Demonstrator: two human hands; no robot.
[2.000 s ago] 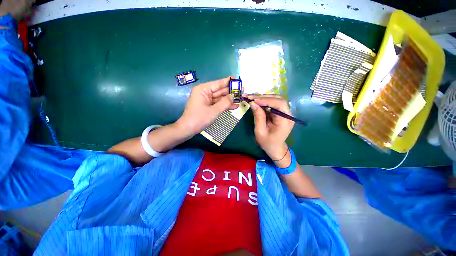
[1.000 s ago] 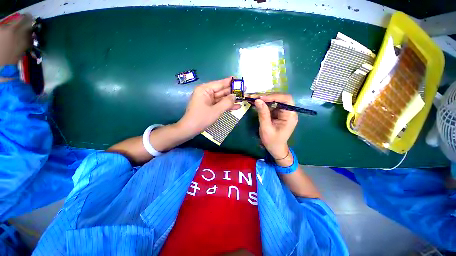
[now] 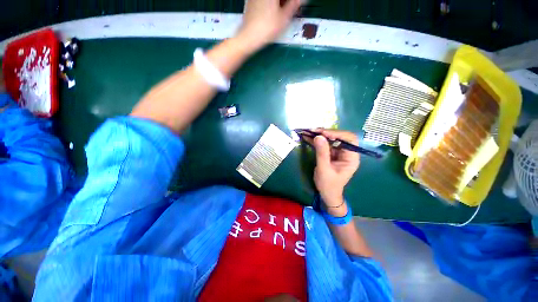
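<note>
My left hand [image 3: 268,19] is stretched far forward over the pale rail at the top edge. It is blurred and partly cut off, and I cannot tell whether it holds anything. My right hand [image 3: 336,162] grips the dark tweezers [image 3: 360,148], their tip pointing left beside the upper corner of the striped adhesive sheet [image 3: 267,156], which lies on the green table near my chest. A small electronic module [image 3: 229,111] lies loose on the table. A bright white sticker sheet [image 3: 309,101] lies beyond my right hand.
A yellow basket [image 3: 502,82] with amber sheets [image 3: 457,138] stands at right, beside a stack of striped sheets [image 3: 396,112]. A white fan [image 3: 528,153] is at the right edge. A red tray [image 3: 54,74] with pale pieces is at left. Neighbours' blue sleeves show on both sides.
My left hand has moved from the middle, where it held a module, forward to the rail. My right hand stays near the sheet with the tweezers. The view has shifted, exposing the red tray.
</note>
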